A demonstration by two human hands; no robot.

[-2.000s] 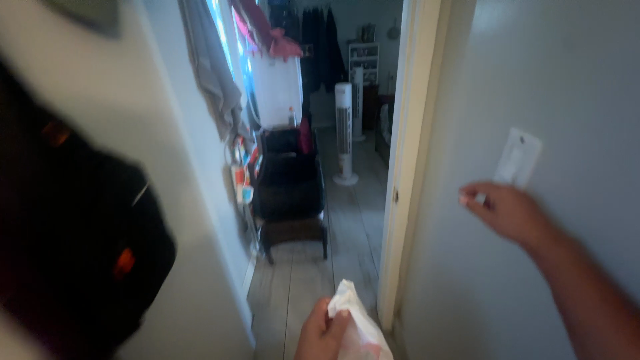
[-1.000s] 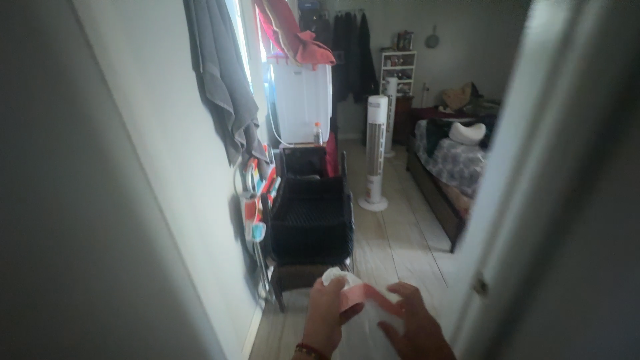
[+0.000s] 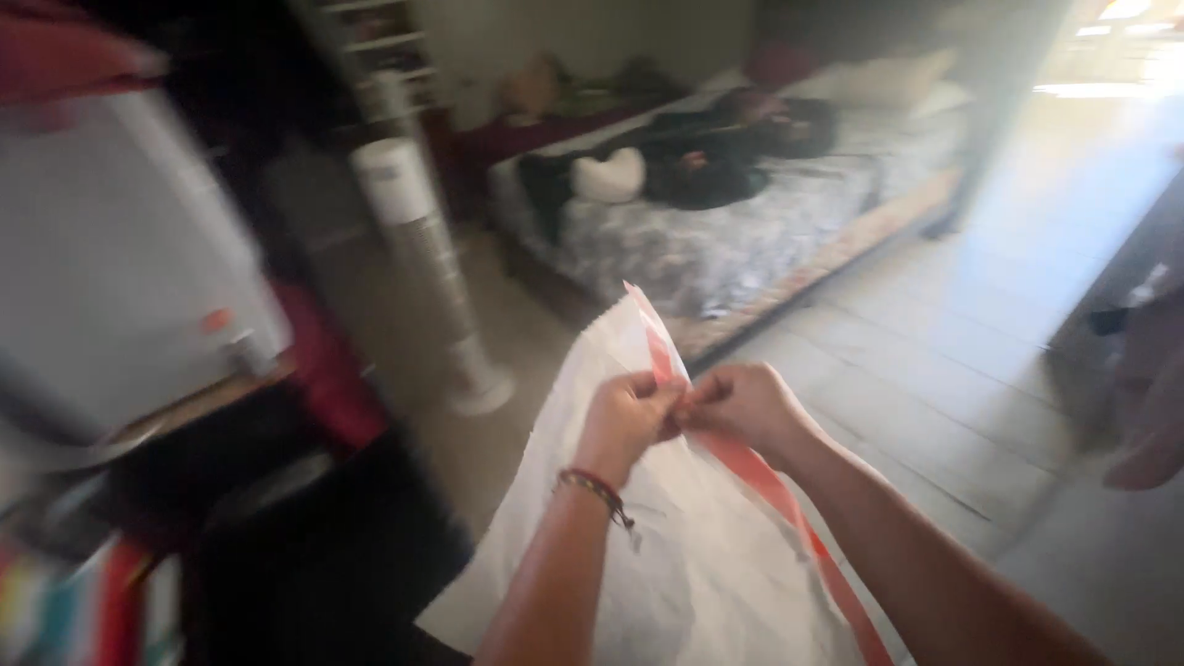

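Note:
A white bag [image 3: 666, 546], with a red strip [image 3: 763, 481] along its right side, hangs from both hands at the lower middle. My left hand [image 3: 638, 412], with a bracelet at the wrist, pinches the bag near its upper edge. Close against it, at the red strip, my right hand [image 3: 740, 407] has its thumb and fingers closed on the strip. The fingertips of the two hands almost meet. Blur hides whether the bag is paper or plastic, and its lower part runs out of view.
A white tower fan [image 3: 430, 259] stands left of centre. Behind the hands is a bed [image 3: 731, 231] with clothes and a white pillow-like item [image 3: 609, 176]. Black furniture [image 3: 305, 546] and a pale translucent bin [image 3: 120, 268] are at left. Tiled floor [image 3: 925, 370] lies at right.
The view has moved through the doorway and turned right towards the bed. My right hand, away from the bag two seconds ago, now grips its red strip; the bag hangs more spread out.

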